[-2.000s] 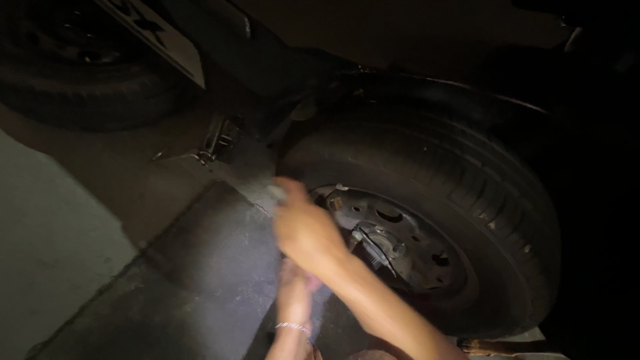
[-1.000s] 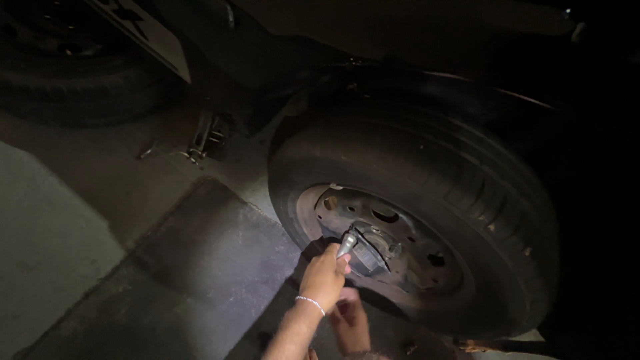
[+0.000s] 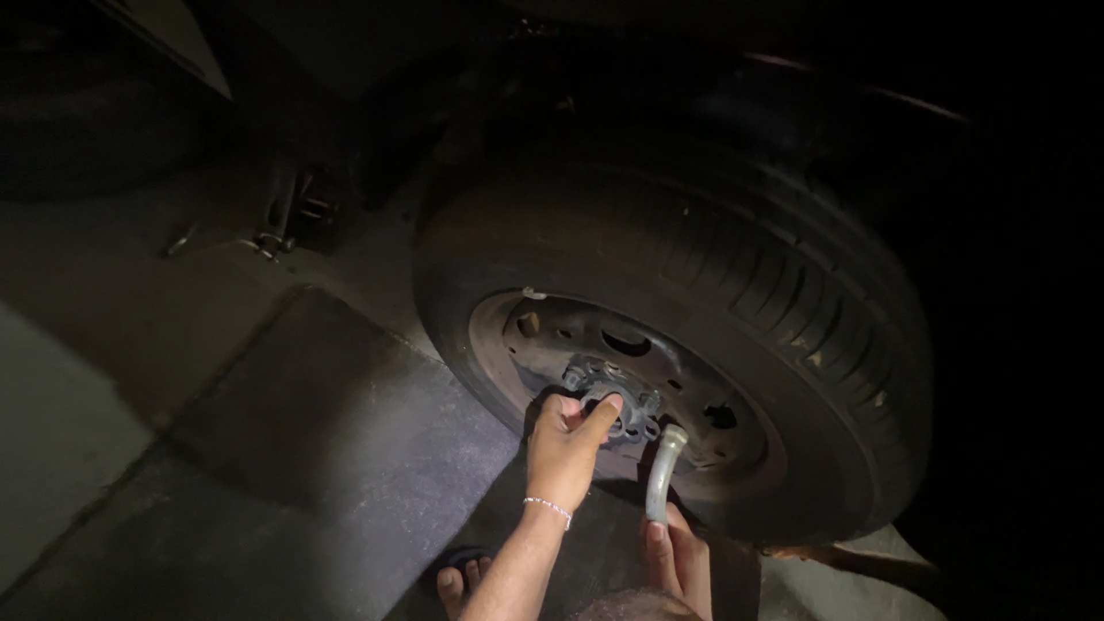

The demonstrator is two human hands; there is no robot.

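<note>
A car wheel with a steel rim (image 3: 690, 345) and black tyre (image 3: 552, 241) fills the middle of the view. My left hand (image 3: 565, 448), with a bracelet at its wrist, pinches a dark wheel centre cap (image 3: 634, 414) between thumb and fingers, over the hub. To its right, my right hand (image 3: 677, 552) grips the lower part of a bent metal lug wrench (image 3: 662, 474). The wrench's socket end points up beside the cap, near the rim's lower part. Shadow hides the fine detail of the hub.
A scissor jack (image 3: 293, 207) with a hooked rod (image 3: 207, 241) stands under the dark car body, left of the wheel. Another tyre (image 3: 78, 129) lies at the upper left. A bare foot (image 3: 466, 578) rests on the paved floor (image 3: 379, 492). Something brown (image 3: 828, 556) sits by the tyre's base.
One second ago a hand held a metal tool up to the hub. Now my left hand is on the centre cap, and the wrench is in my right hand, lower right. The view is nearer the wheel.
</note>
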